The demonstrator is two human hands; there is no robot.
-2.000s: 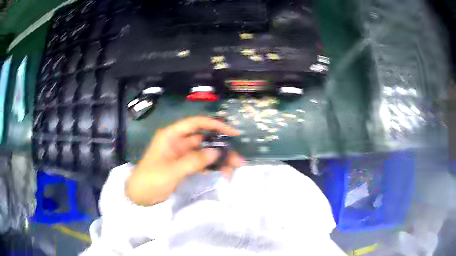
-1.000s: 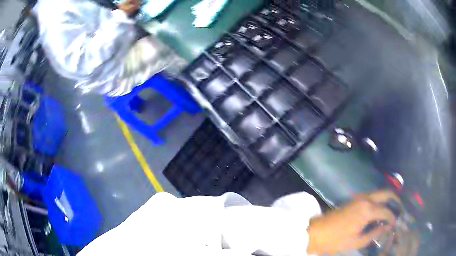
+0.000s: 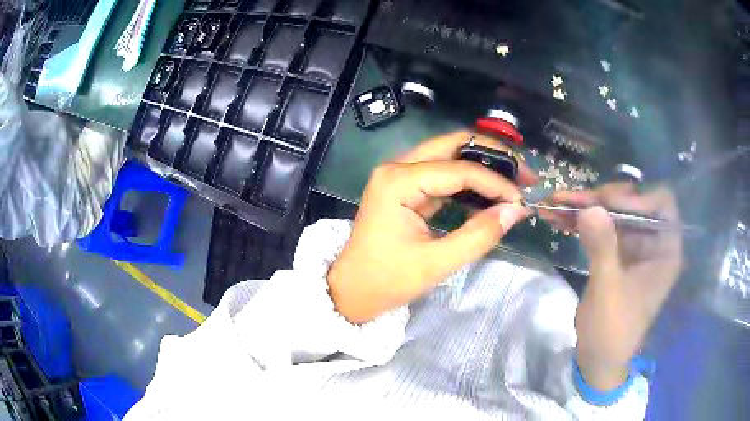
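Observation:
My left hand (image 3: 419, 222) holds a black watch housing (image 3: 487, 164) between its fingers, near the middle of the view. My right hand (image 3: 625, 247), with a blue band at the wrist, grips thin silver tweezers (image 3: 633, 217). The tweezers' tip is at my left thumb, below the housing. Whether the tip holds a piece cannot be told. Small cream pieces (image 3: 567, 174) lie scattered just beyond the hands. Another black housing (image 3: 377, 107) with pale parts inside lies on the green mat.
A black compartment tray (image 3: 261, 99) at the left holds several housings. Behind the hands is a dark fixture with a red button (image 3: 498, 127) and round silver-white knobs (image 3: 418, 92). A blue stool (image 3: 156, 215) and another person's sleeve (image 3: 49, 164) are at the left.
The view has swung back right from the tray and stool. My right hand has come into view with tweezers. My left hand now sits near the middle, holding the housing.

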